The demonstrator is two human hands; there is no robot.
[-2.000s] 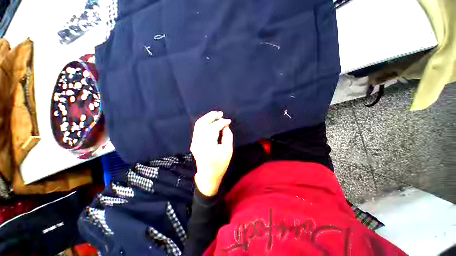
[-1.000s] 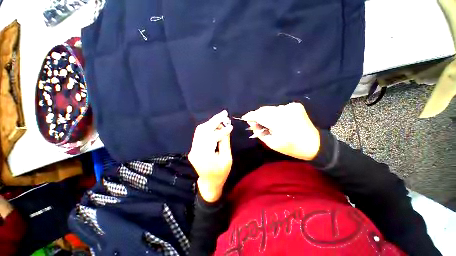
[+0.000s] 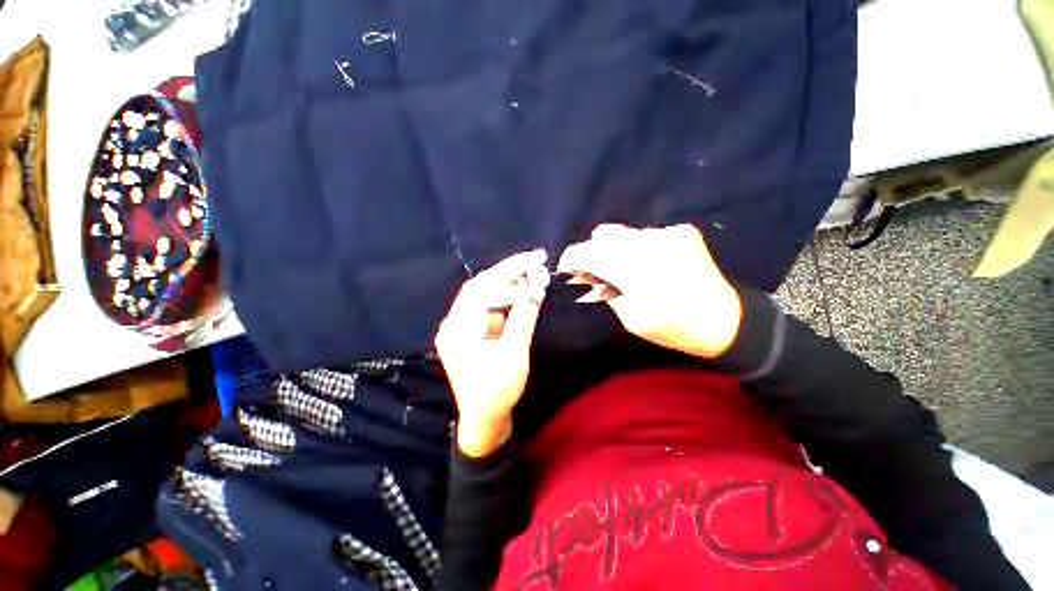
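Note:
A navy vest (image 3: 462, 150) is spread in front of me, with pale thread bits on its surface. My left hand (image 3: 495, 341) pinches the vest's near part between thumb and fingertips. My right hand (image 3: 659, 289) is close to its right, fingertips together and nearly touching the left ones. Small pointed tips, perhaps thread snips, stick out under the right fingers. A needle is too small to make out. A fine pale thread (image 3: 460, 254) shows on the cloth by my left fingers.
A dark red dish (image 3: 145, 219) of white pieces is on the white table (image 3: 69, 346) at left. Brown garments (image 3: 29, 208) lie beyond it, and a clear packet (image 3: 150, 17) above. Navy garments with checked trim (image 3: 312, 462) are heaped lower left. Beige cloth (image 3: 1023, 219) hangs at right.
My right hand came in from out of view and met my left. Since then both fingertips have drawn closer, with the cloth creased towards them. The left hand has shifted slightly.

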